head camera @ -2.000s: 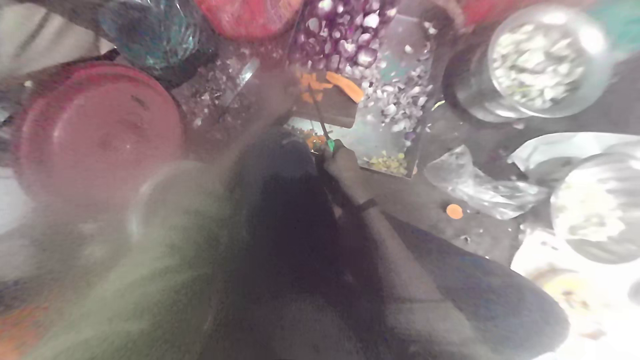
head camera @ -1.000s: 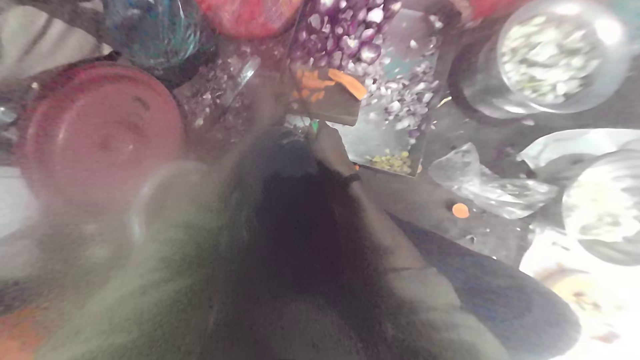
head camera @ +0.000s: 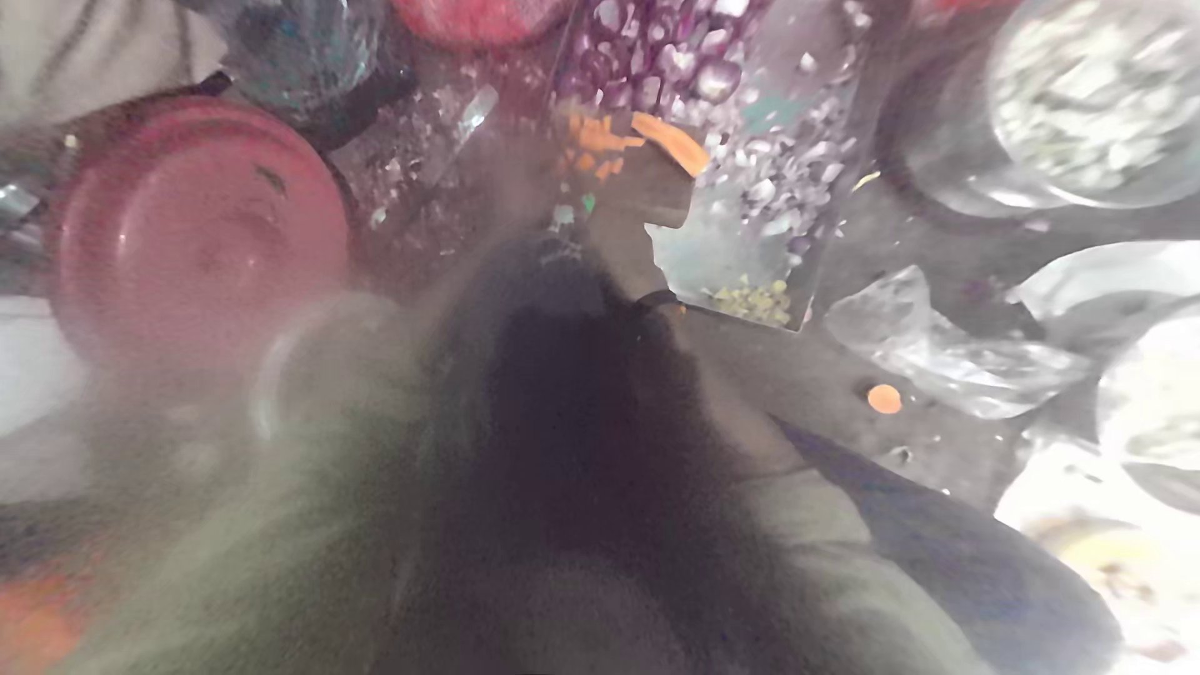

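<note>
My right hand [head camera: 623, 246], with a dark band at its wrist, is at the near edge of a dark board [head camera: 664, 192]. A small green part of a knife handle [head camera: 589, 202] shows at its fingers; the blade cannot be made out. My left hand [head camera: 525, 183] is a faint blur left of the board, and its fingers and any hold are unclear. Orange carrot pieces [head camera: 598, 141] and a longer carrot piece [head camera: 670, 142] lie on the board. Behind it are purple onions [head camera: 656, 56], with chopped onion [head camera: 773, 183] and yellowish bits [head camera: 753, 300] on a tray [head camera: 694, 258].
A red basin [head camera: 216, 234] stands at left, beside a clear plastic bag [head camera: 305, 47]. At right are a metal pot [head camera: 947, 159] of chopped pale pieces [head camera: 1092, 94], a crumpled plastic bag [head camera: 966, 356] and a carrot slice [head camera: 884, 398] on the floor. A white bowl [head camera: 1158, 384] sits at the right edge.
My right hand has moved up and slightly left, closer to the board. The knife blade, visible between the hands two seconds ago, is now hidden or blurred.
</note>
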